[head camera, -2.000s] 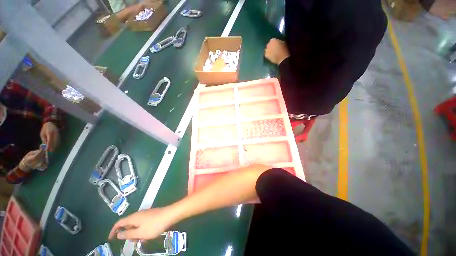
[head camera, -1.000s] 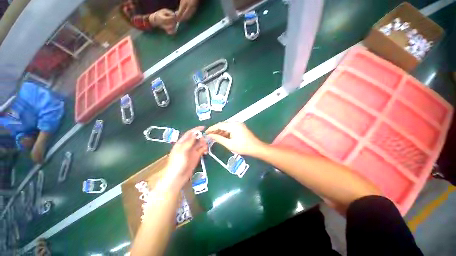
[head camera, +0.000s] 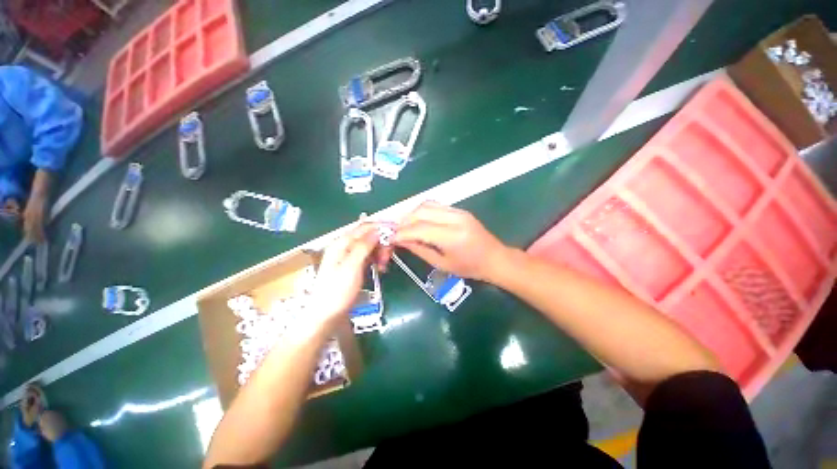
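Observation:
My left hand (head camera: 351, 259) and my right hand (head camera: 450, 240) meet above the green bench, fingertips together around a small white plastic fitting (head camera: 385, 234). Whether a tiny part is also between the fingers cannot be told. Two loop-shaped units lie under the hands: one (head camera: 450, 290) points down to the right, the other (head camera: 367, 313) is partly hidden by my left hand. An open cardboard box (head camera: 218, 341) with a heap of white fittings (head camera: 266, 332) stands beneath my left forearm, which hides part of it.
A salmon-red compartment tray (head camera: 684, 284) lies at the right, with another (head camera: 174, 69) at upper left. More loop units (head camera: 266, 211) are spread over the bench (head camera: 477, 366). A pale post (head camera: 633, 64) rises at upper right beside another box (head camera: 780, 87). Blue-sleeved people (head camera: 41, 119) sit at left.
The view has swung from the right-hand tray to the bench. My right hand has come from above the bench units to meet my left hand, now in view, at the small fitting.

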